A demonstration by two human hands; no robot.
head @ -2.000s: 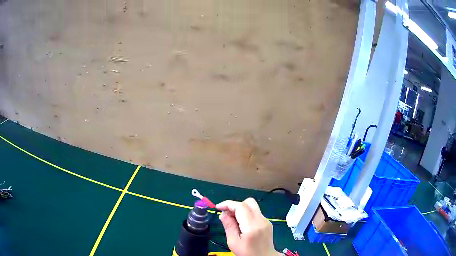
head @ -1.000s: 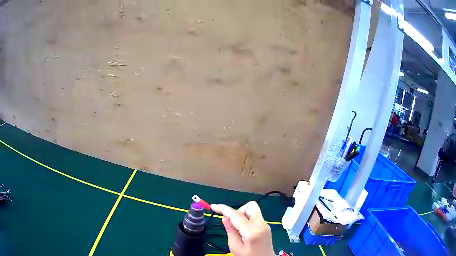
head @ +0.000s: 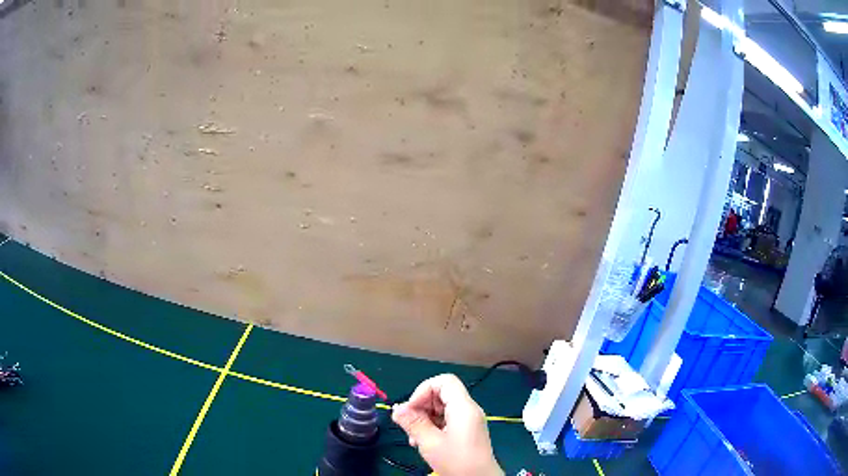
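Observation:
My right hand (head: 444, 426) is at the bottom centre, thumb and forefinger pinched on the end of a cable lead. The lead's red heat-shrink sleeve (head: 370, 383) lies just over the pinkish tip of the heat gun nozzle (head: 359, 415). The ring terminal (head: 351, 369) points up and left, seen nearly edge-on. The heat gun's black collar (head: 348, 454) stands upright below, cut off by the bottom edge. My left hand is not in view.
A plywood-like board (head: 316, 186) stands behind the green mat (head: 112, 372). At right are a white post (head: 625, 242), a pen holder (head: 625, 309), a small box with papers (head: 609, 409) and blue bins (head: 744, 432). A black power cord (head: 502, 365) loops behind. Tangled wires (head: 9, 374) lie far left.
The terminal has turned from face-on to nearly edge-on. My right hand has shifted slightly right of the nozzle, showing more of the lead. The whole view has shifted slightly.

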